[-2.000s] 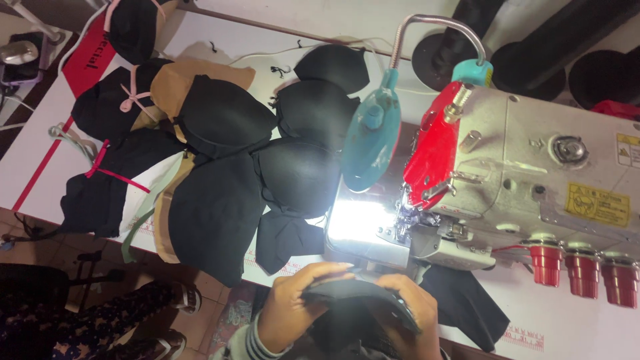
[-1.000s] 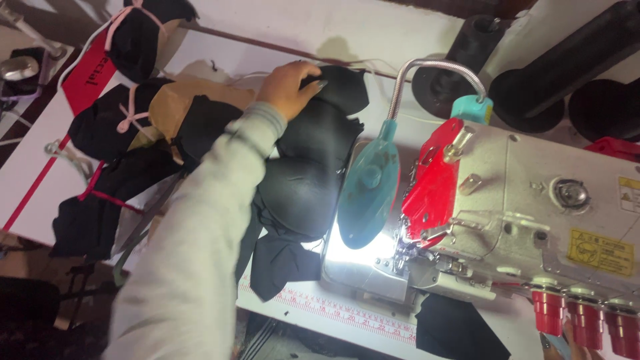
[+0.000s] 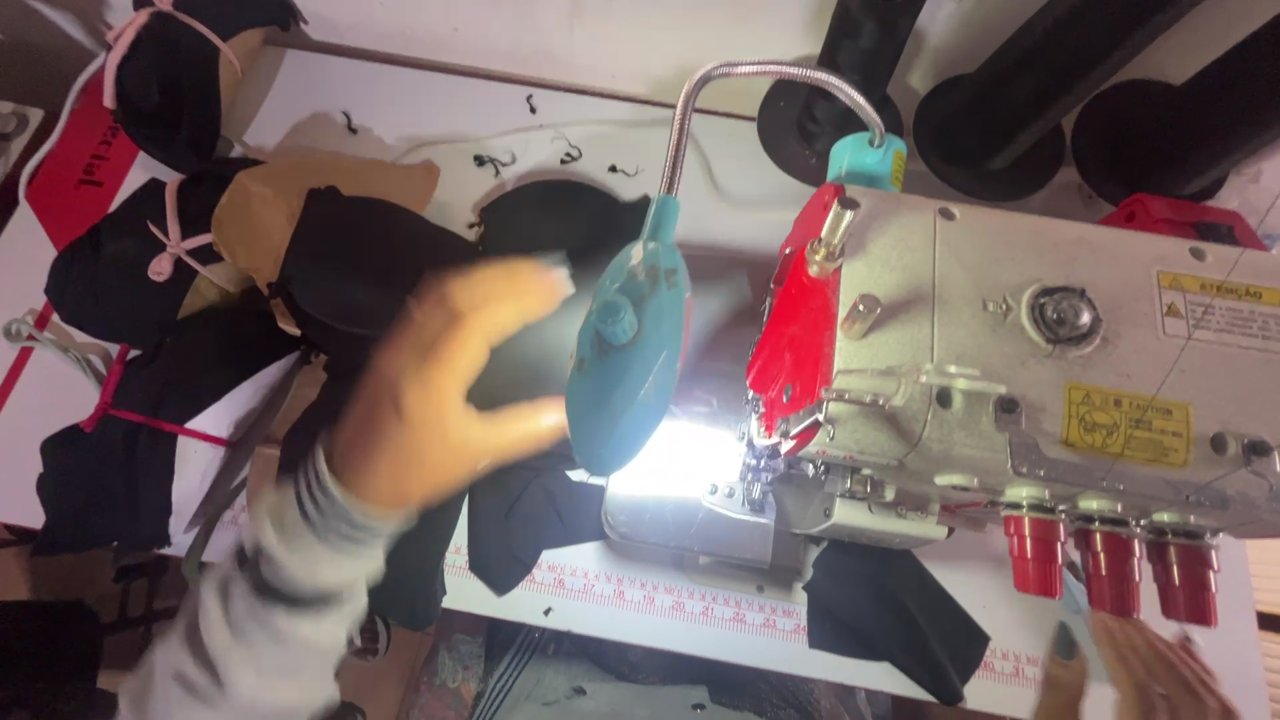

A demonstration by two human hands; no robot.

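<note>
My left hand (image 3: 440, 385), blurred, is over the black fabric cups beside the teal lamp head (image 3: 628, 340), thumb and fingers apart, with nothing visible between them. A black cup (image 3: 560, 218) lies just above it, another black cup (image 3: 370, 260) to its left. My right hand (image 3: 1140, 665) is at the lower right, cut off by the frame edge, by a light blue item (image 3: 1078, 595); its hold cannot be made out. The overlock sewing machine (image 3: 890, 300) stands between my hands, its needle area brightly lit. Black fabric (image 3: 895, 615) hangs below the machine.
Black and tan pieces with pink ties (image 3: 175, 245) are heaped at the left. Thread scraps (image 3: 495, 162) lie on the white table (image 3: 400, 105). Black cylindrical stands (image 3: 990, 140) are at the back, red knobs (image 3: 1035, 555) on the machine's front, and a printed ruler (image 3: 640, 600) along the near edge.
Two seconds ago both hands held a dark piece before the machine. My left hand then reached to the uppermost black cup, and is now lower and nearer the lamp. The view has moved closer.
</note>
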